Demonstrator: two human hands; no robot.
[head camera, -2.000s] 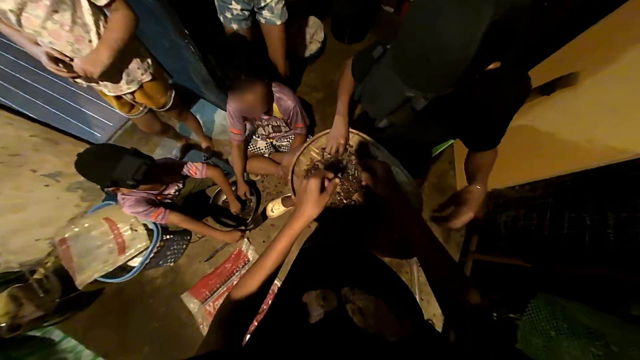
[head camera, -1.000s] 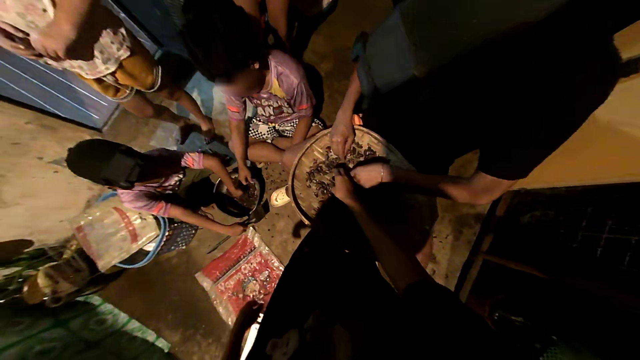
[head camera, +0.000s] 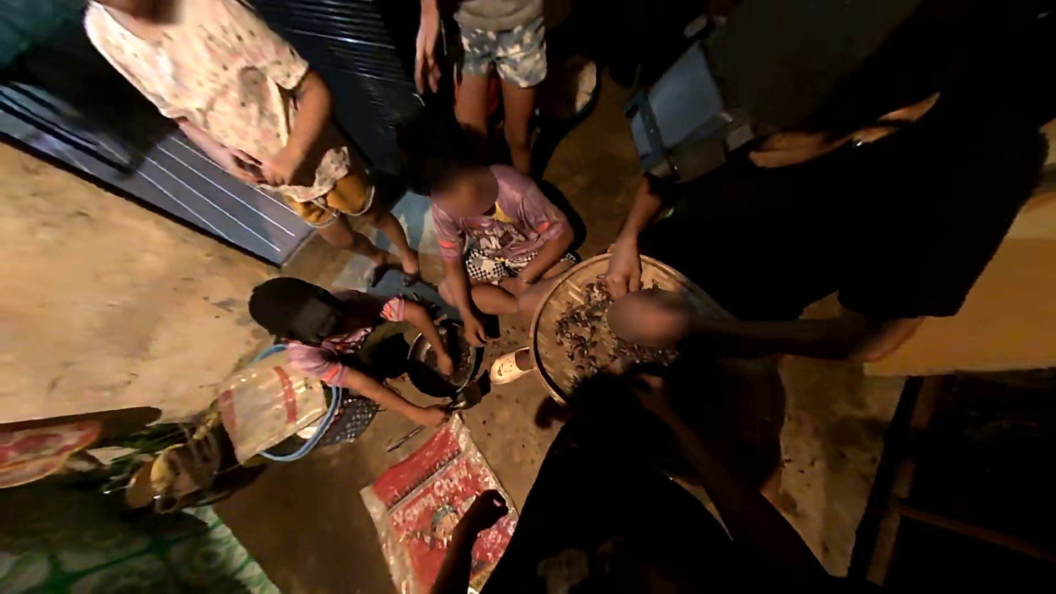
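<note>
My left hand, dark and partly curled, is above a red and clear printed plastic sack on the floor; whether it holds anything is unclear. In deep shadow, my right hand is at the near edge of a round woven tray. Small dark brown pieces, too small to identify surely, are scattered on the tray. Another person's hand reaches into it from the far side, and that person's other hand, blurred, is over the pieces from the right.
Two people sit on the floor at centre left; one has a hand in a dark round pan. A pale shoe touches the tray's left side. A blue-rimmed basket holds a plastic sack. Others stand behind, near a blue metal panel.
My left hand was over the tray two seconds ago and is now above the red sack, lower left. The person on the right has brought a second hand over the tray.
</note>
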